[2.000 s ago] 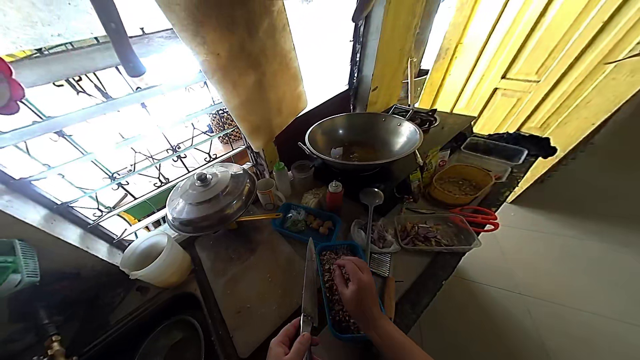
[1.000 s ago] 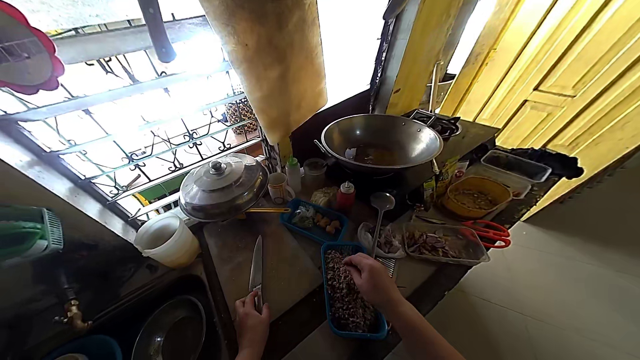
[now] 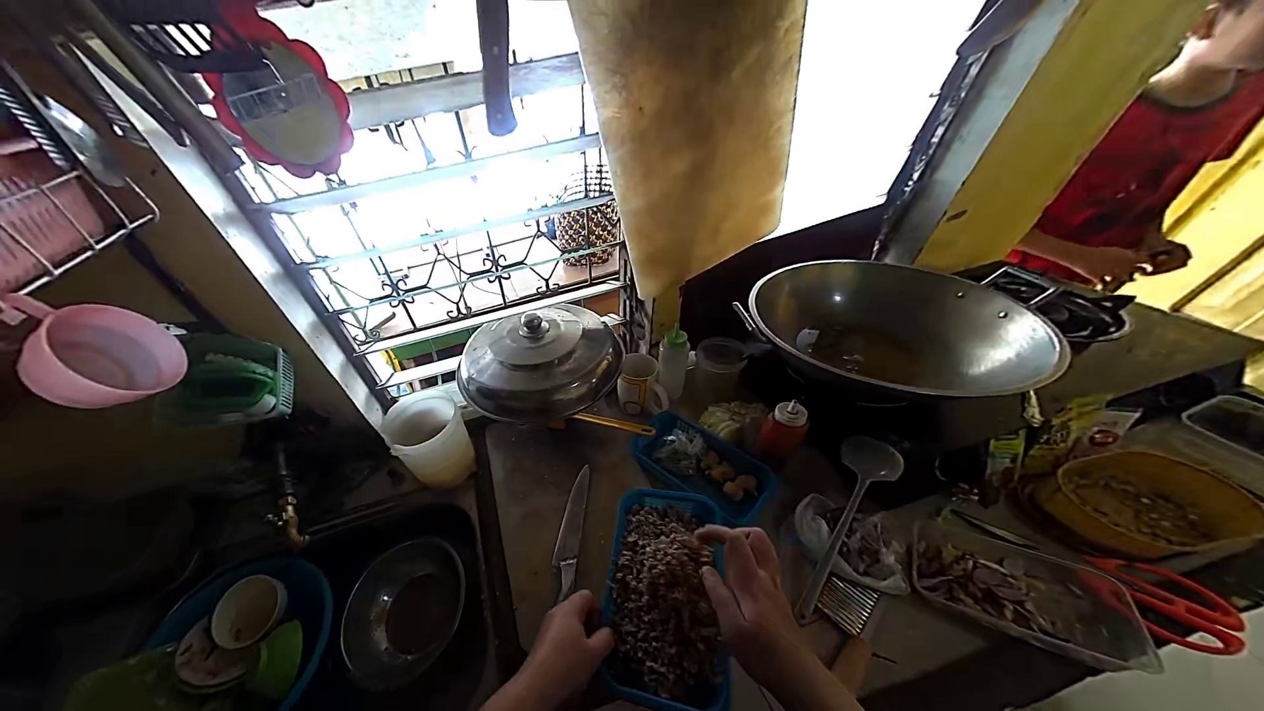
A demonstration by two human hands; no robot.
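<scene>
A blue plastic basket (image 3: 622, 523) full of chopped, brownish-purple food (image 3: 664, 592) stands at the front edge of the counter. My right hand (image 3: 746, 592) is at its right side, fingers bent over the food; whether they pinch any cannot be told. At the basket's left edge, my left hand (image 3: 568, 642) has its fingers curled near the handle end of a kitchen knife (image 3: 571, 523). The knife lies on a board, blade pointing away. Whether the left fingers still touch the handle or the basket is unclear.
Behind are a second blue basket (image 3: 642, 449), a lidded pan (image 3: 538, 370) and a large wok (image 3: 908, 336). A ladle (image 3: 839, 533), a plastic tray (image 3: 1027, 602) and red scissors (image 3: 1175, 602) lie right. The sink holds a metal basin (image 3: 403, 612). A person in red (image 3: 1136, 168) stands back right.
The knife, upright in my left hand two seconds ago, now lies flat. My left hand has moved right, to the basket. A person has come into view at the back right.
</scene>
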